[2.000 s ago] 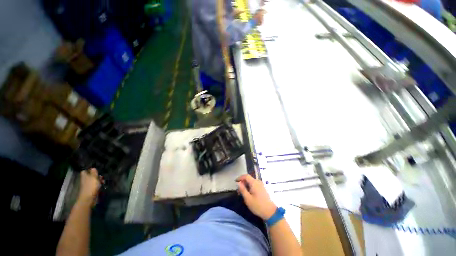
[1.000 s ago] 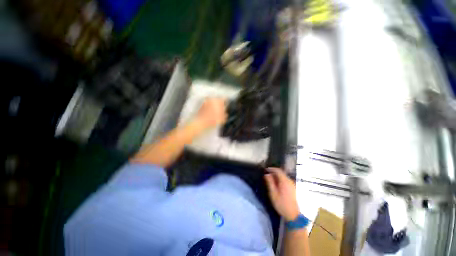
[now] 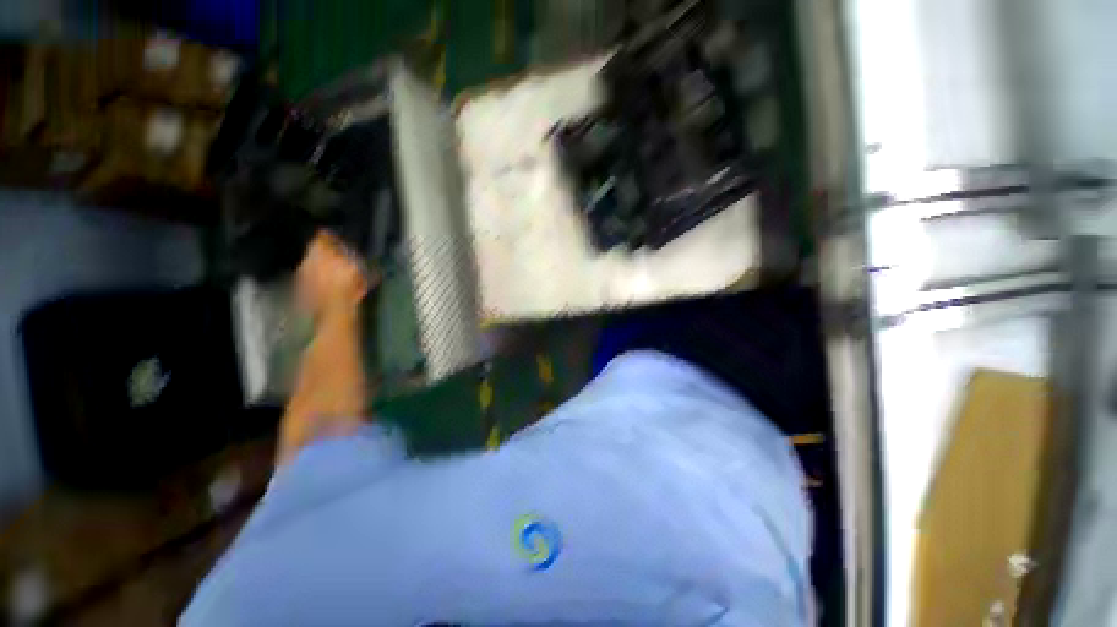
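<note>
My left hand (image 3: 328, 276) reaches into the grey-sided bin (image 3: 437, 233) at the left, against the black carrier frames (image 3: 276, 184) heaped inside. The hand is blurred, and I cannot tell whether its fingers hold a frame. A pile of black carrier frames (image 3: 655, 153) lies at an angle on the pale-topped box (image 3: 527, 233), over its far right part. My right hand is out of the picture.
The conveyor's metal rail (image 3: 851, 404) runs along the right of my body. Cross rods (image 3: 962, 196) span the line, and a brown cardboard sheet (image 3: 986, 490) lies near me. Brown cartons (image 3: 147, 110) stand at the far left, above a black object (image 3: 129, 380).
My left hand has moved from the frames on the pale-topped box back left to the bin. My right hand, earlier by the rail, has left the picture. The view has shifted towards the boxes.
</note>
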